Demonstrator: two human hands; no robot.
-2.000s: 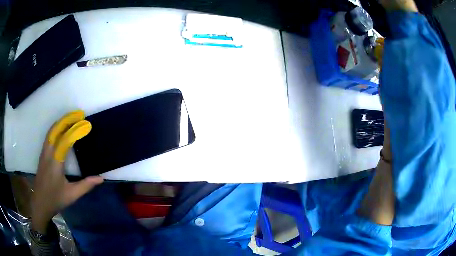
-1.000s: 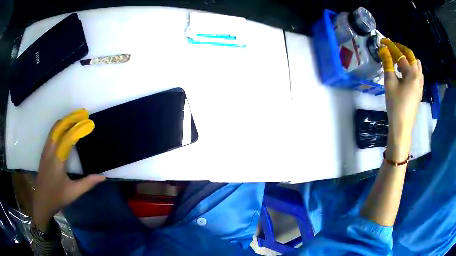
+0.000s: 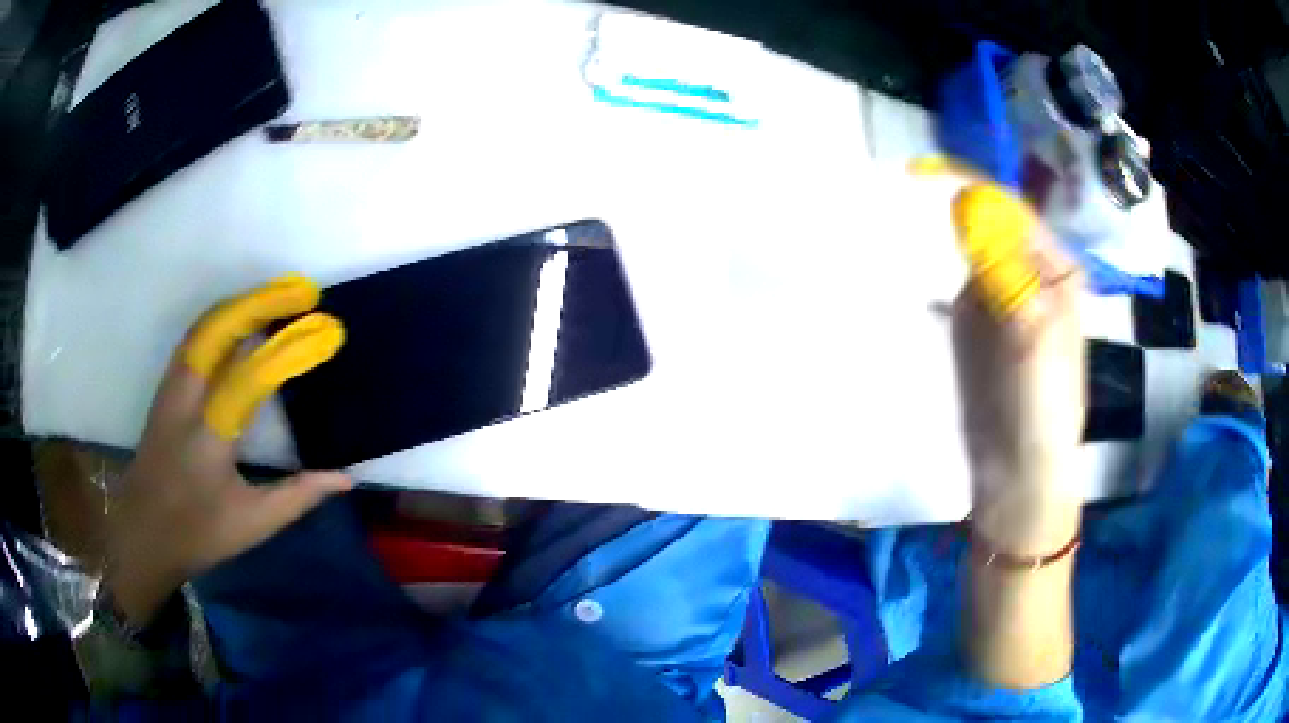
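A black glossy smartphone (image 3: 438, 339) lies face up on the white mat, with a bright reflected strip across its right part. My left hand (image 3: 233, 424) is at its left end, yellow cots on two fingers resting over the corner and the thumb at the near edge. My right hand (image 3: 1011, 325), also with yellow finger cots, is blurred over the mat, left of the blue basket (image 3: 978, 120); whether it holds something cannot be told. A second phone (image 3: 170, 120) with white lettering lies at the far left.
A thin tool with a speckled handle (image 3: 346, 129) and a white packet with turquoise stripes (image 3: 672, 71) lie at the back. Bottles (image 3: 1089, 92) stand in the basket. Dark phone-like items (image 3: 1114, 393) lie at right, beside a neighbour's blue sleeve (image 3: 1202, 523).
My right hand has moved left from the bottles in the basket. The neighbour's arm has drawn back from the basket. The camera view has shifted; my left hand stays on the phone.
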